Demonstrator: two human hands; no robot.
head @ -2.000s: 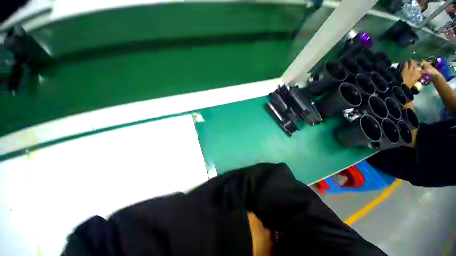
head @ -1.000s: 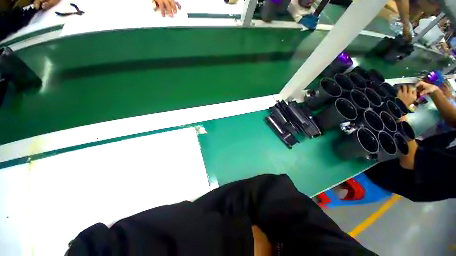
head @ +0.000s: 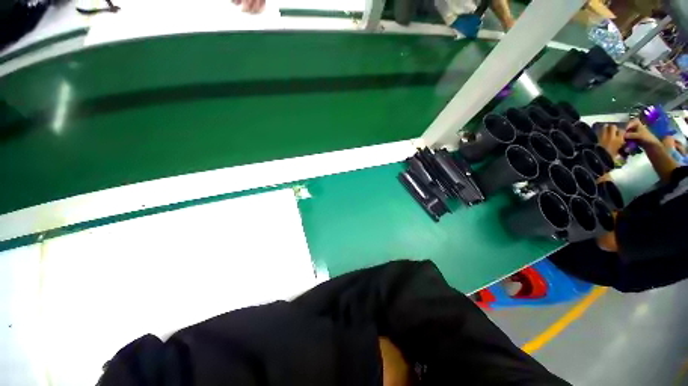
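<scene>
Neither of my hands shows. My black sleeves (head: 302, 332) lie across the bottom of the view, with a small patch of bare skin at the bottom edge; I cannot tell which part it is. The white work sheet (head: 166, 264) lies on the green bench (head: 370, 226) in front of me. A loose pile of long black handle shells (head: 441, 181) lies on the bench to the right. Beyond it, many black barrel housings (head: 554, 209) stand close together, open ends up.
The green conveyor belt (head: 226, 105) runs beyond the white rail (head: 226, 172). A white post (head: 498, 75) rises by the rail. At right, another person's hands (head: 637, 136) hold a small part. A blue-and-red stool or bin (head: 535, 285) is below the bench. Another person's fingers (head: 250, 4) show across the belt.
The black barrel on the belt at far left has gone out of view. The hand across the belt now shows only as fingertips at the top edge. My sleeves have hardly moved.
</scene>
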